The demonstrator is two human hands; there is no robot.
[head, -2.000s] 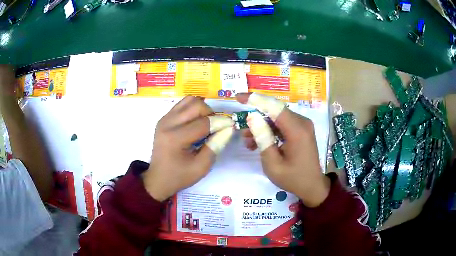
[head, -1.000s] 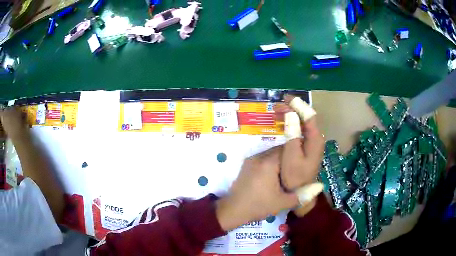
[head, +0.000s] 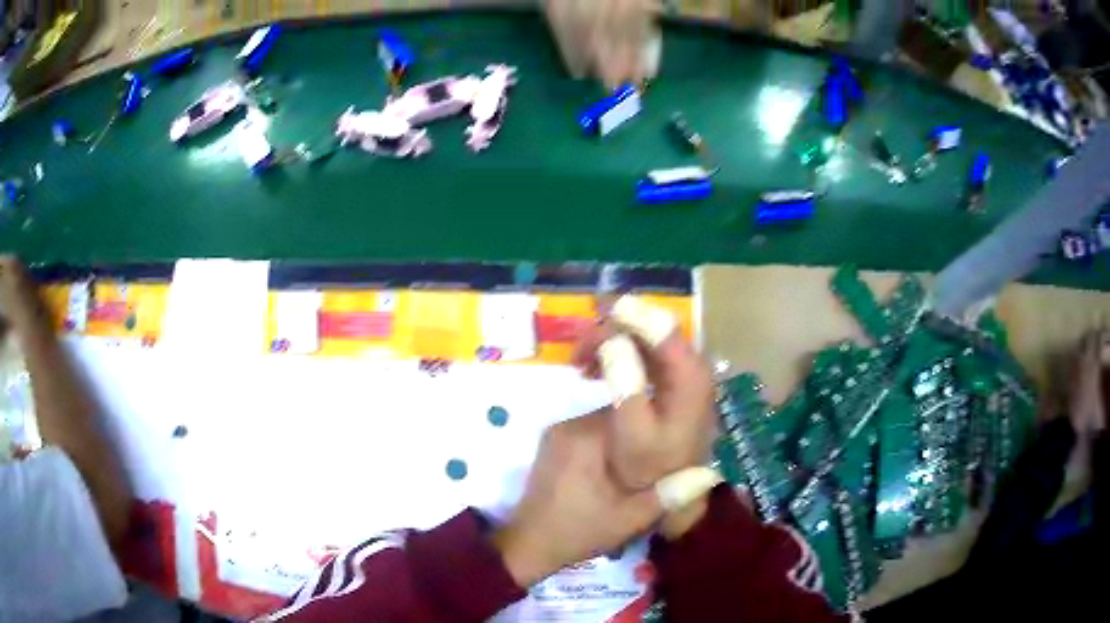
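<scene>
My left hand (head: 575, 493) lies across the heel and wrist of my right hand (head: 667, 408), over the printed sheet (head: 353, 450). Cream-white finger cots show on the left thumb and on two right-hand digits. The left fingers are hidden behind the right hand. The right fingertips are blurred and bunched near the sheet's yellow band. No board or battery shows in either hand, but I cannot tell if something small is hidden there.
The green belt (head: 487, 231) carries blue batteries (head: 673, 185) with wires and pale pink car bodies (head: 426, 104). Another person's hand (head: 605, 43) is over the belt. Green board strips (head: 895, 450) are heaped at right. Another person's arm (head: 73, 402) is at left.
The small green board between my fingertips is out of sight, and my hands have come together. The view has shifted, showing more belt. Another person's hand has appeared over the belt.
</scene>
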